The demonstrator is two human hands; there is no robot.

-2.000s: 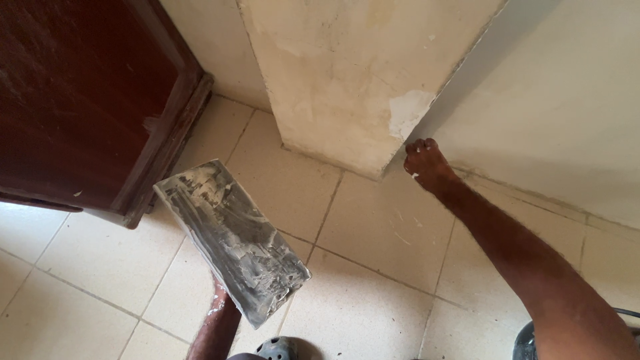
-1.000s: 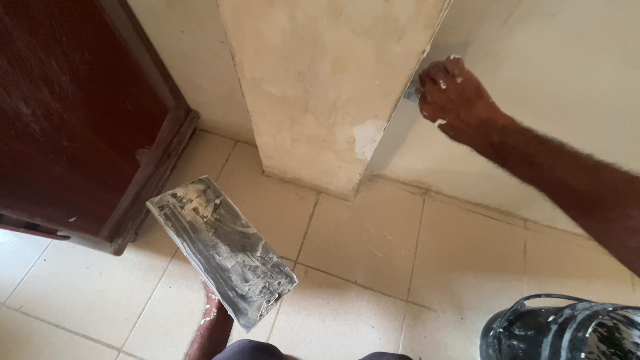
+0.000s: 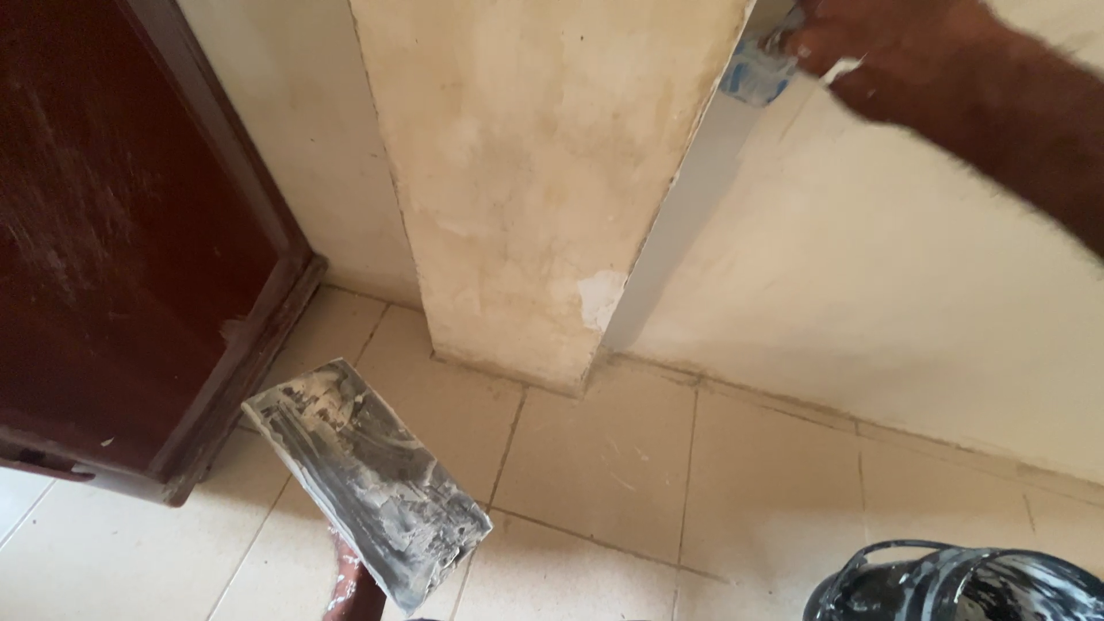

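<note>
My right hand [image 3: 849, 43], smeared with white compound, is at the upper right, closed around a putty knife [image 3: 757, 76] with a bluish, smeared blade. That blade is at the right edge of the plastered wall column [image 3: 535, 172]. A white patch [image 3: 600, 297] marks the column's lower right corner. At the lower left, my left hand [image 3: 354, 578] is under a flat rectangular board [image 3: 371, 483] coated with grey-white compound; the board hides most of the hand and its fingers.
A dark reddish-brown wooden cabinet or door [image 3: 112, 224] stands at the left. At the lower right is a black bucket [image 3: 966, 586] with white smears inside. Beige floor tiles [image 3: 604, 474] meet the wall [image 3: 906, 285] right of the column.
My right hand has risen along the column's right edge from near the floor. The board stays low at the left. More of the bucket shows than two seconds ago.
</note>
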